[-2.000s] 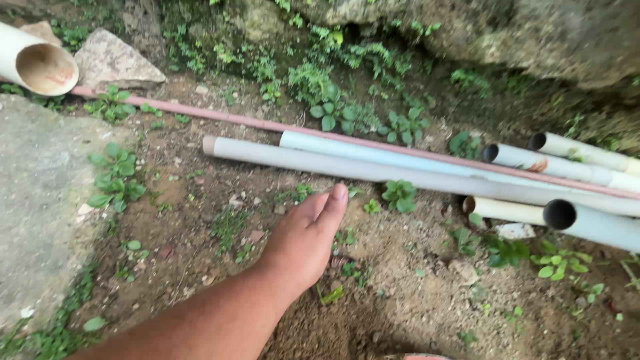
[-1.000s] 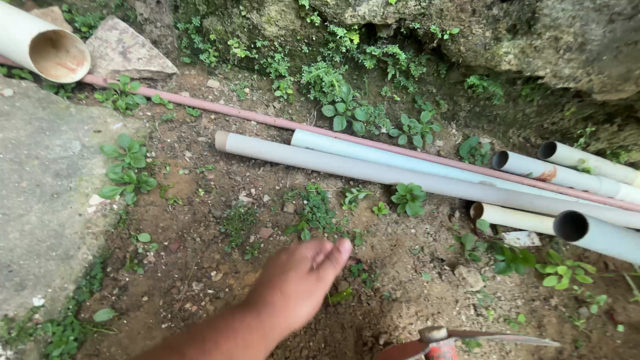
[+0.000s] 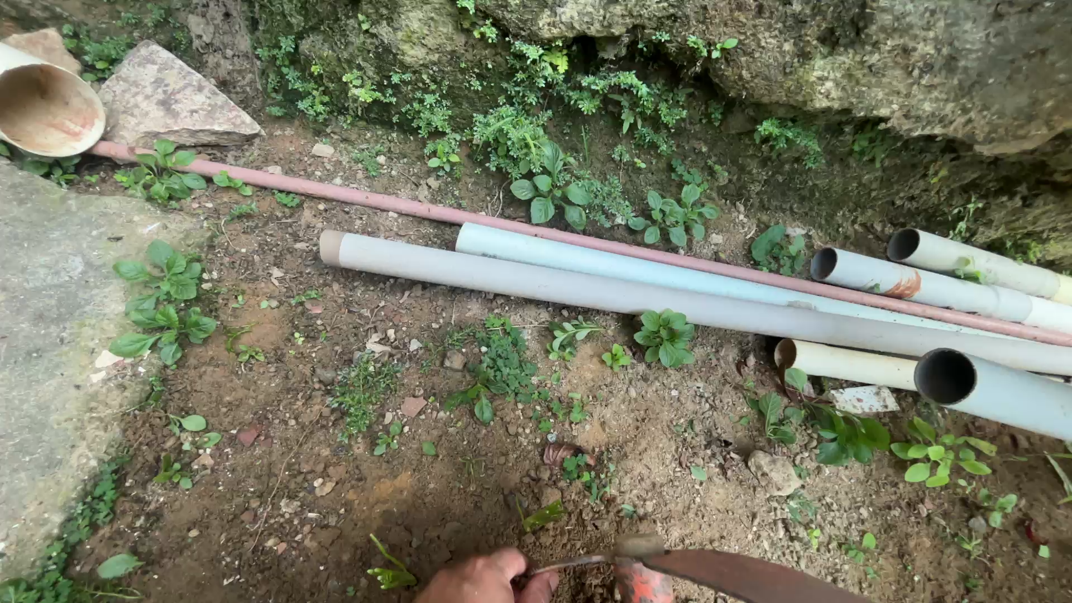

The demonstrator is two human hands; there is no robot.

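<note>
At the bottom edge, my left hand (image 3: pixel 481 579) has its thumb and a finger around the thin end of a metal digging tool's head (image 3: pixel 745 576). The rest of this hand is cut off by the frame. The tool has a worn brown blade reaching right and a scuffed red-orange part (image 3: pixel 643 582) below its middle; its handle is out of sight. Just beyond lie loose brown soil (image 3: pixel 469 519) and small green weeds (image 3: pixel 544 515). My right hand is not in view.
Long grey pipe (image 3: pixel 544 280), pale blue pipe (image 3: pixel 620 261) and thin pink pipe (image 3: pixel 402 205) cross the ground. Shorter pipes (image 3: pixel 1005 389) lie at right. A rock wall (image 3: pixel 837 67) rises behind; a flat stone slab (image 3: pixel 67 285) and a wide pipe (image 3: pixel 50 109) are at left.
My left hand has moved down to the bottom edge, from above the bare soil to the tool head. The tool's blade came into view at the bottom.
</note>
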